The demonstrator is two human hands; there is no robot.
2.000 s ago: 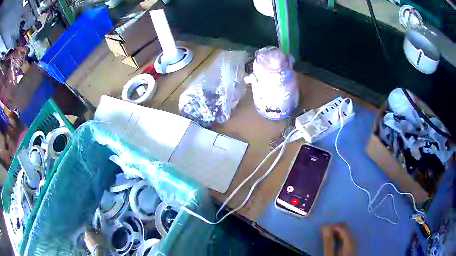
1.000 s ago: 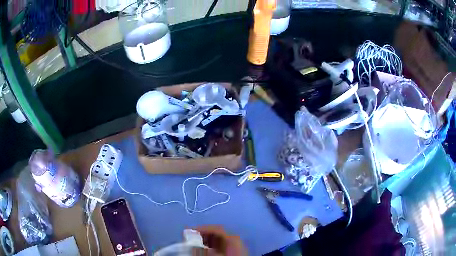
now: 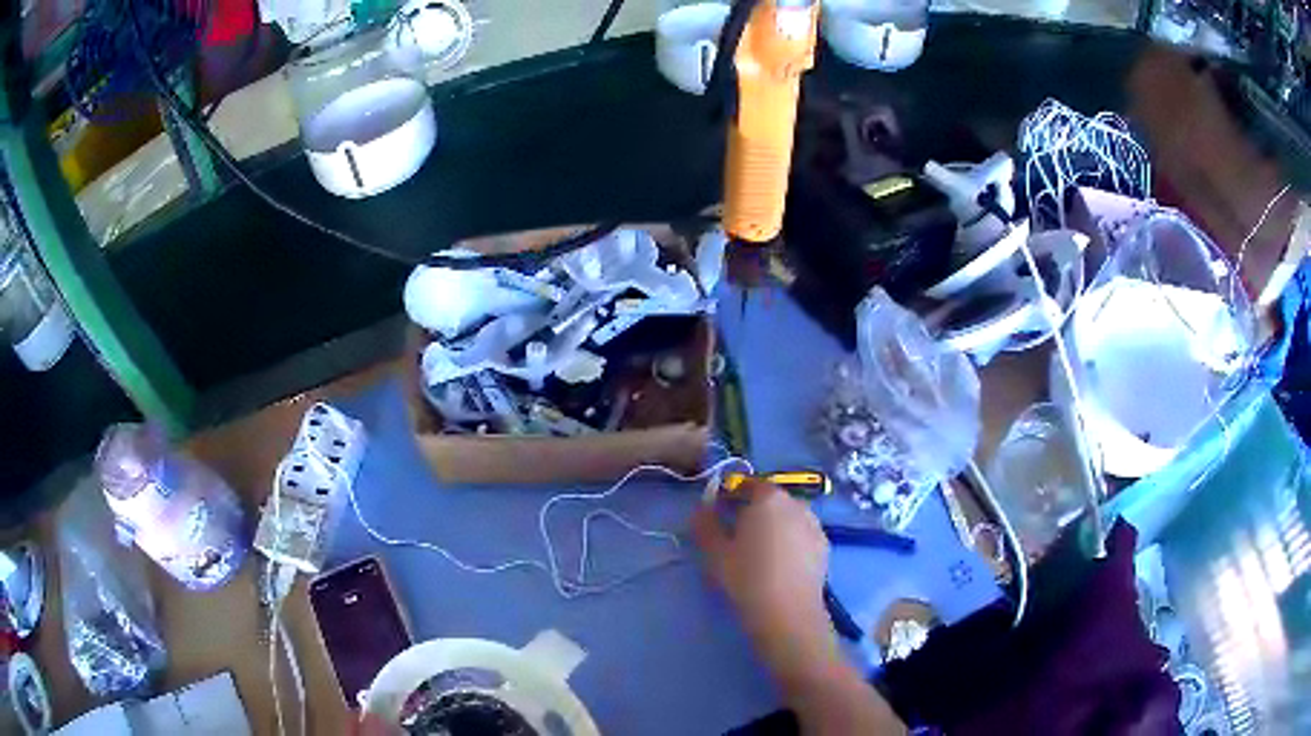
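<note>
A round white housing (image 3: 564, 687) with a dark inside and a tab at its upper right is at the bottom edge, partly cut off. A sliver of my left hand (image 3: 377, 723) shows at its left rim, holding it. My right hand (image 3: 765, 558) is over the mat, its fingertips at the end of the thin white lead (image 3: 558, 535), beside the yellow-and-black screwdriver (image 3: 799, 482). The fingers hide the lead's end, so I cannot tell if they grip it. Blue-handled cutters (image 3: 867, 538) lie partly behind this hand.
A cardboard box of white parts (image 3: 561, 457) stands behind the mat. The orange electric screwdriver (image 3: 764, 137) hangs above. The phone (image 3: 360, 628) and power strip (image 3: 309, 482) are left. A parts bag (image 3: 920, 407) and clear tub (image 3: 1038, 467) are right.
The view has swung right from the crate side to the mat. The housing has come further into view. My right hand has moved from beside it to the lead's end and yellow screwdriver.
</note>
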